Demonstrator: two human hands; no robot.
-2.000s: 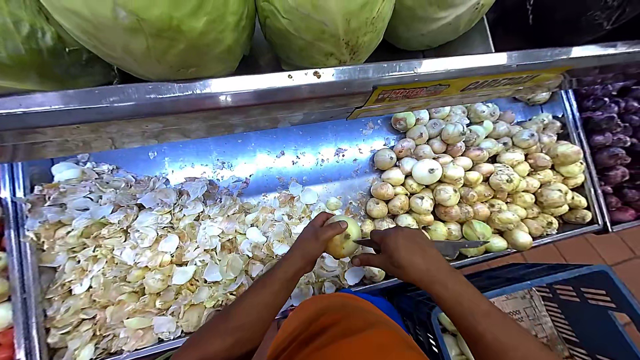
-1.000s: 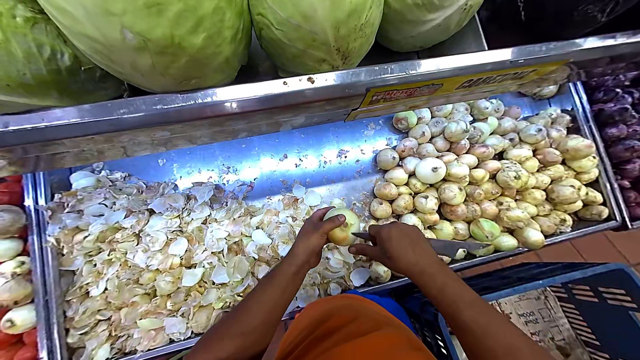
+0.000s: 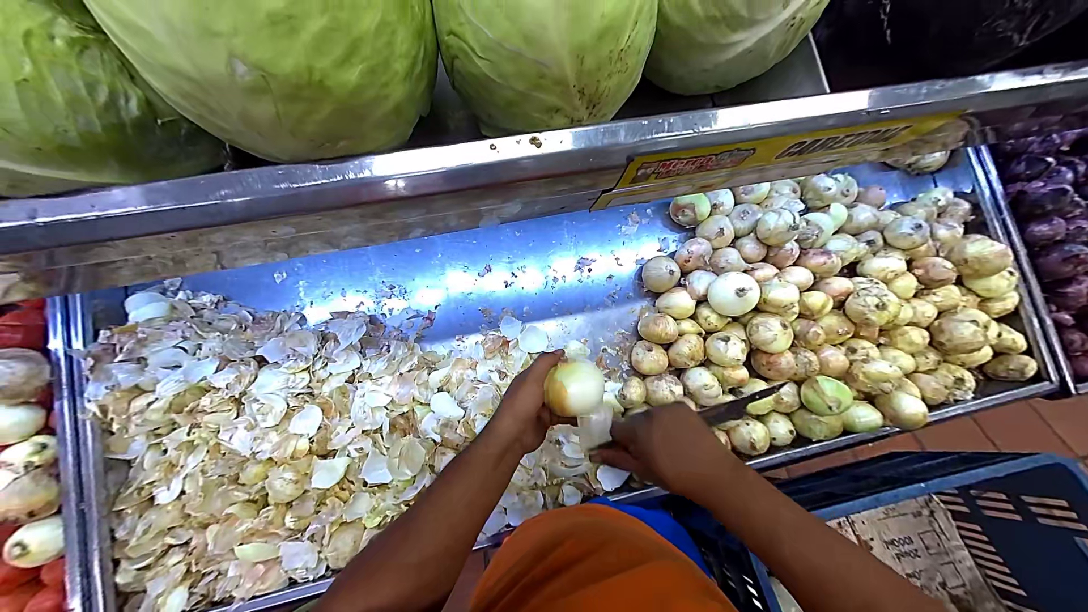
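In my left hand (image 3: 529,406) sits a pale yellow onion (image 3: 574,388), held over the heap of loose onion skins (image 3: 280,433). Close by on the right, my right hand (image 3: 663,446) is closed on a knife; its dark blade (image 3: 741,404) points out to the right, over the near edge of the onion pile. A thin whitish strip of onion skin (image 3: 597,423) hangs between the onion and the fingers of my right hand. The knife's handle is hidden in the hand. Many whole onions (image 3: 769,331) fill the right part of the metal bin.
Large green cabbages (image 3: 544,59) lie on the shelf above, behind a metal rail (image 3: 399,174) with a yellow sign (image 3: 782,157). Purple onions (image 3: 1050,229) are at the right, more onions (image 3: 34,542) with red items at the left. A dark plastic crate (image 3: 1020,501) stands at lower right.
My right hand has come down and slightly away from the onion, and a strip of skin now shows between them. Earlier, that hand was right against the onion. The left hand still holds it.
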